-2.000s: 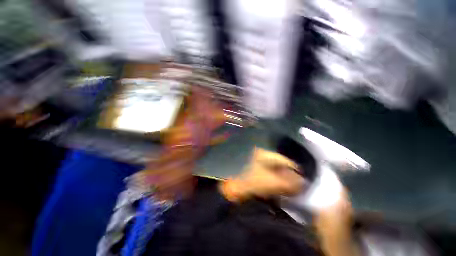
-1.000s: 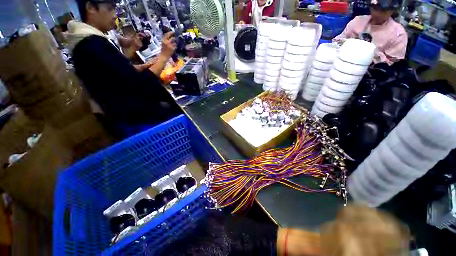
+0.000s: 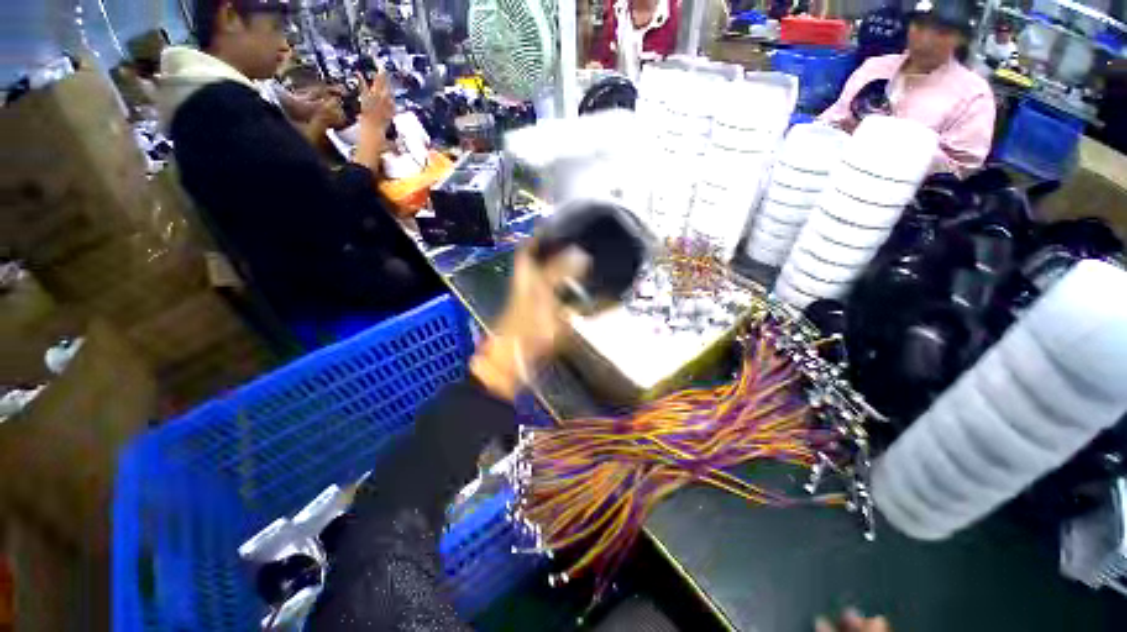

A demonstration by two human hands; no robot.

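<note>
My left hand [image 3: 529, 324], a little blurred, is raised over the bench's left edge. It holds a unit with a black round face [image 3: 598, 256] and a white housing [image 3: 581, 154] above it. The unit is in front of the open carton [image 3: 702, 370] of small white wired parts [image 3: 692, 306]. Only the fingertips of my right hand [image 3: 853, 622] show at the bottom edge; whether they hold anything is hidden.
The wire harness bundle [image 3: 655, 447] hangs over the green bench's [image 3: 791, 556] edge. A blue crate [image 3: 278, 414] with part-built units [image 3: 287, 570] is at left. White shells [image 3: 1007, 401] stand stacked at right, near heaped black shells [image 3: 927, 333]. Two people [image 3: 278, 204] [image 3: 945, 105] are beyond.
My left hand has moved from the lower right up and left, and the unit now shows in it. My forearm now covers part of the crate. Right fingertips have appeared at the bottom.
</note>
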